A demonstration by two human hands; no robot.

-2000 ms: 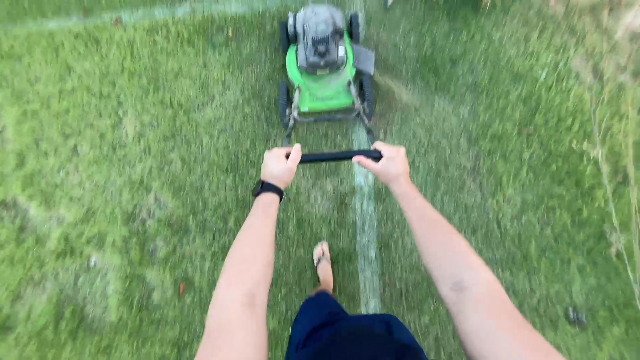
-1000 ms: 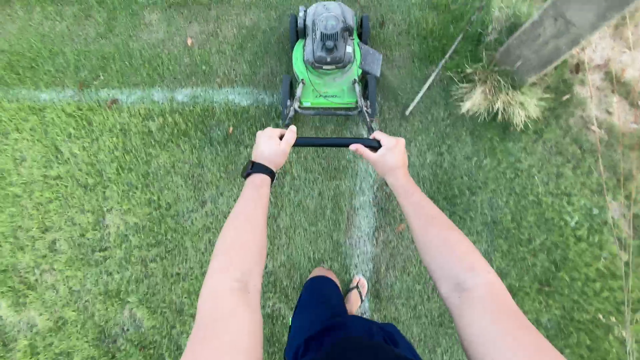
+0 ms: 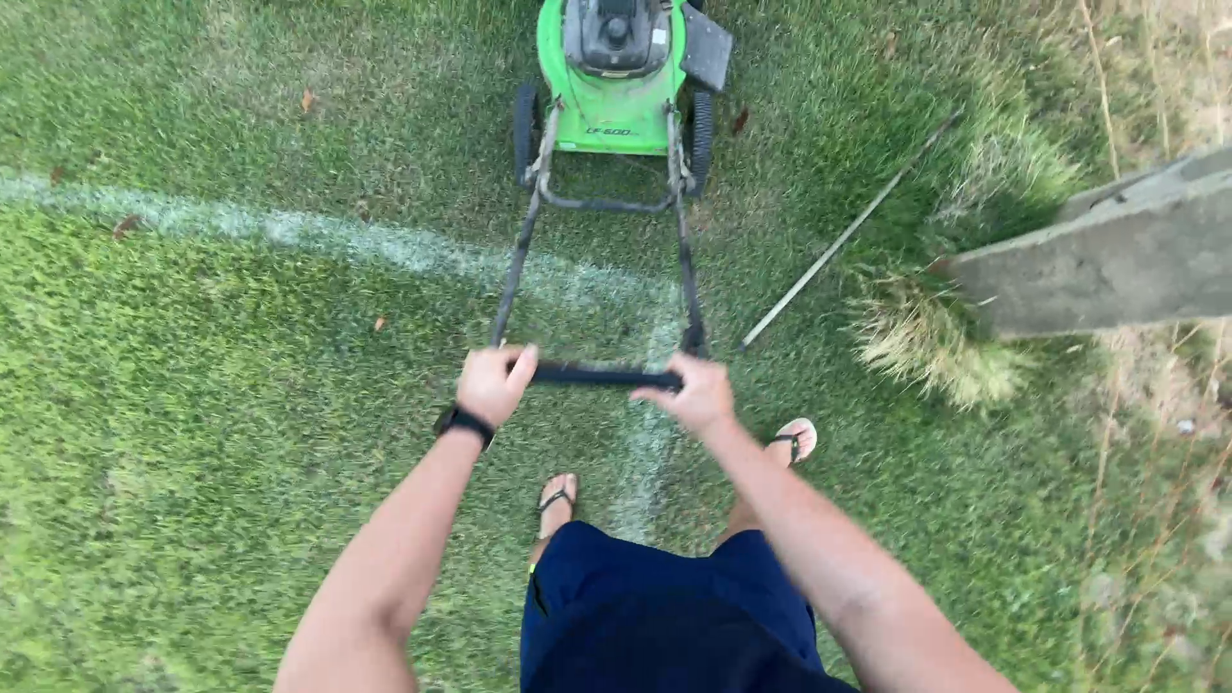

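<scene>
My left hand [image 3: 496,383], with a dark watch on its wrist, is closed around the left end of the mower's black handlebar [image 3: 606,375]. The right end of the same bar is gripped by my right hand [image 3: 695,393]. Two dark handle tubes run forward to a green push lawn mower [image 3: 616,130] at the top centre, its engine partly cut off by the frame edge. A grey side flap [image 3: 707,50] sticks out on the mower's right.
A white painted line [image 3: 318,234] crosses the grass from the left and turns toward my feet. A thin stick [image 3: 852,229] lies right of the mower. Farther right are a dry grass tuft [image 3: 919,337] and a grey post [image 3: 1097,265].
The handlebar and both hands are now lower in view, nearer my body. My feet now stand apart, and the view has shifted so the post and stick show larger at right.
</scene>
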